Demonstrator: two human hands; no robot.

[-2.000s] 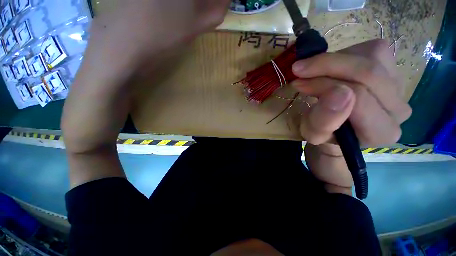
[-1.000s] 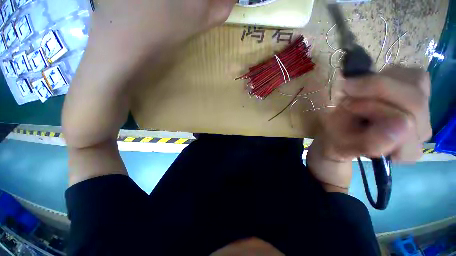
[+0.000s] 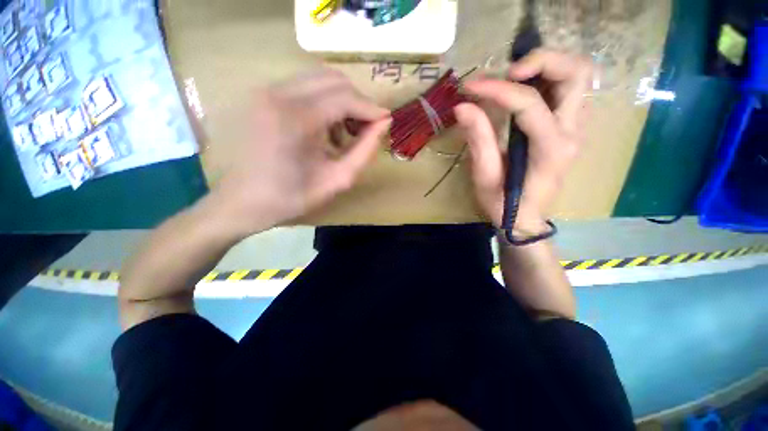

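Observation:
A bundle of red wires (image 3: 421, 119), tied with pale wire, lies on the brown cardboard sheet (image 3: 244, 50). My left hand (image 3: 312, 151) is at its left end, with thumb and forefinger tips together at the wire ends; the hand is blurred. My right hand (image 3: 530, 126) is at its right end, thumb and forefinger apart beside the wires. The black soldering iron (image 3: 515, 160) lies in my right hand, its shaft pointing away and blurred. A dark loose wire (image 3: 444, 172) lies below the bundle. The cream support block (image 3: 379, 43) at the top edge bears a green board (image 3: 396, 10), cut off by the frame.
A clear tray (image 3: 147, 126) of small battery cells (image 3: 63, 114) lies at left on the green mat (image 3: 126, 202). A blue bin (image 3: 733, 160) and a black holder with a yellow square (image 3: 731, 44) are at right. Brown scraps (image 3: 606, 29) speckle the upper right cardboard.
My left hand has come down from the top to the bundle's left end. My right hand has moved back left to its right end, still with the iron. The view has shifted, showing more on the right.

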